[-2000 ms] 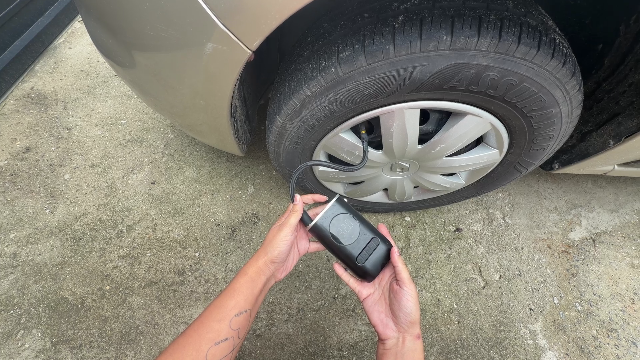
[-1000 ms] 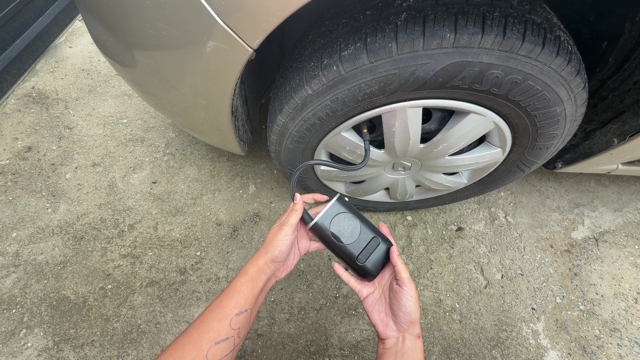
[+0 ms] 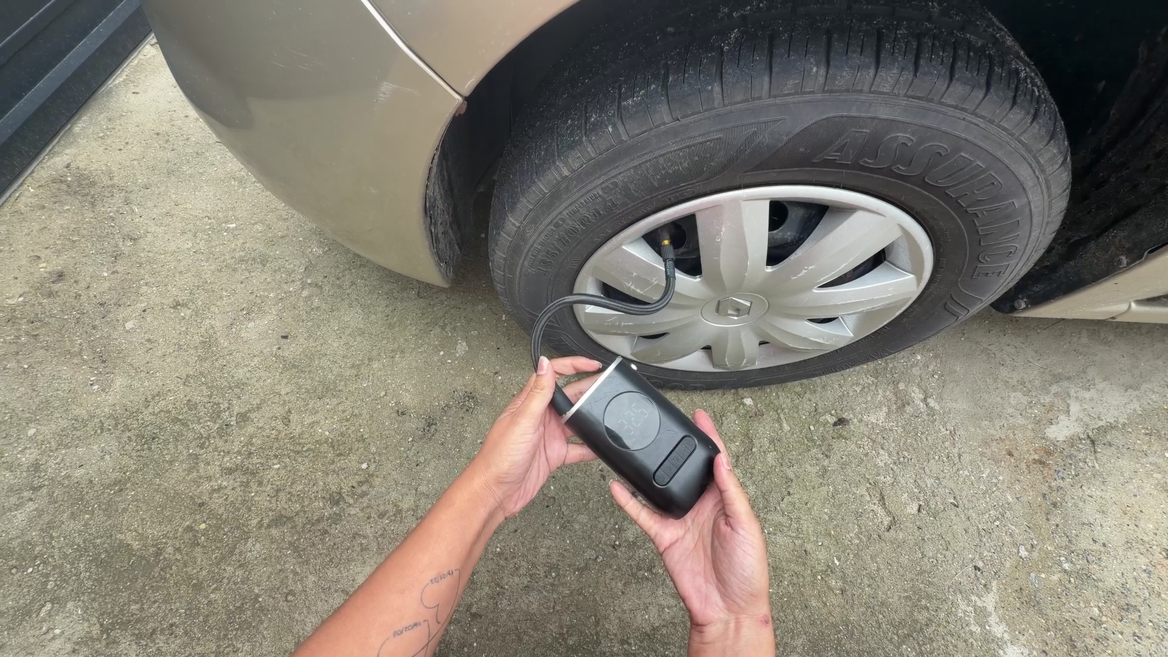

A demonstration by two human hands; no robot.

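A black portable tire inflator [image 3: 643, 438] with a round display and an oblong button panel lies tilted between my two hands. My left hand [image 3: 538, 438] grips its upper left end, thumb by the base of the hose. Under the lower right end, my right hand [image 3: 712, 520] cradles the body with fingers and thumb on its sides. From the top, a black air hose [image 3: 584, 299] curves up to the valve fitting [image 3: 668, 246], seen between spokes of the silver hubcap [image 3: 733, 310]. That hubcap sits in a black car tire [image 3: 584, 192].
The beige car's bumper [image 3: 319, 119] bulges out left of the tire, and a beige sill [image 3: 1095, 297] runs off at the right. Rough concrete [image 3: 228, 411] lies under the hands. A dark panel [image 3: 55, 73] stands at the top left corner.
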